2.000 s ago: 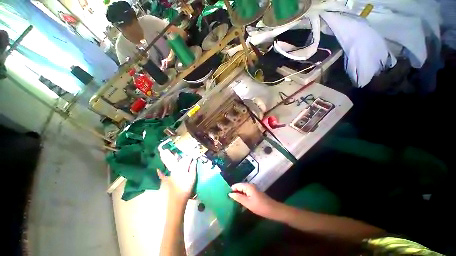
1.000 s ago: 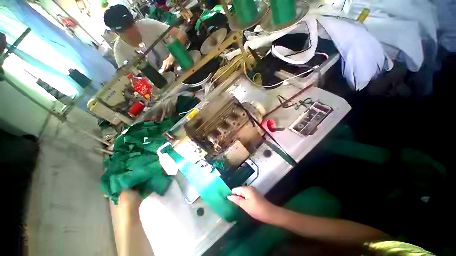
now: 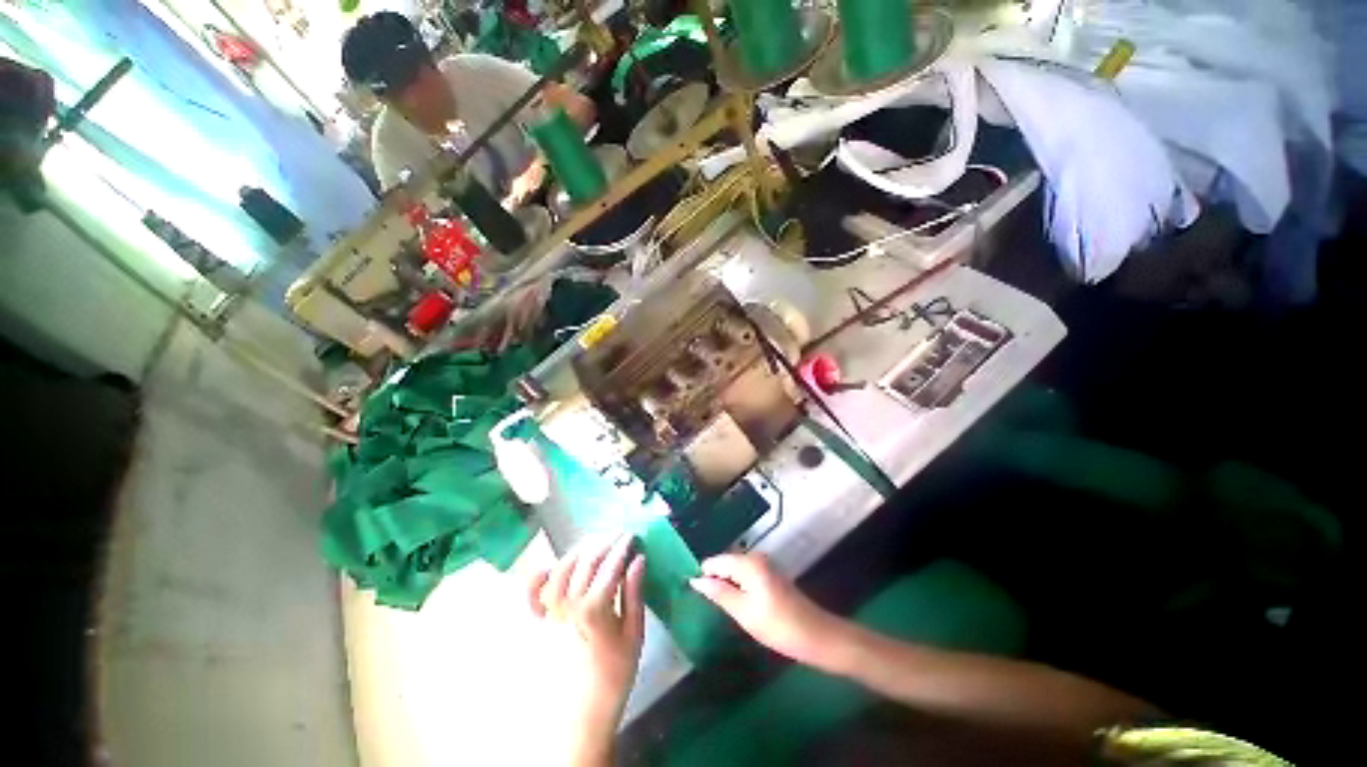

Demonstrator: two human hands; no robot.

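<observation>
A green fabric strip [image 3: 673, 565] runs from the bright lamp spot at the overlock machine [image 3: 693, 375] toward the table's front edge. My left hand [image 3: 597, 587] lies at the strip's left side, fingers spread, near the needle area; glare hides whether it grips anything. My right hand [image 3: 745, 596] pinches the strip's right edge between thumb and fingers. A crumpled heap of green cut pieces [image 3: 427, 487] lies on the table left of the machine. More green fabric hangs dimly below the table edge.
A parts tray [image 3: 945, 360] and a small red item [image 3: 820, 372] lie on the table's right. A dark green tape [image 3: 852, 451] crosses there. A person [image 3: 450, 113] sits opposite, behind green thread cones [image 3: 568, 155] and a red bottle [image 3: 447, 247]. White fabric [image 3: 1102, 165] hangs upper right.
My left hand first left the strip for the green heap, where it was mostly hidden, and is now back beside the strip. My right hand has kept its hold near the same place.
</observation>
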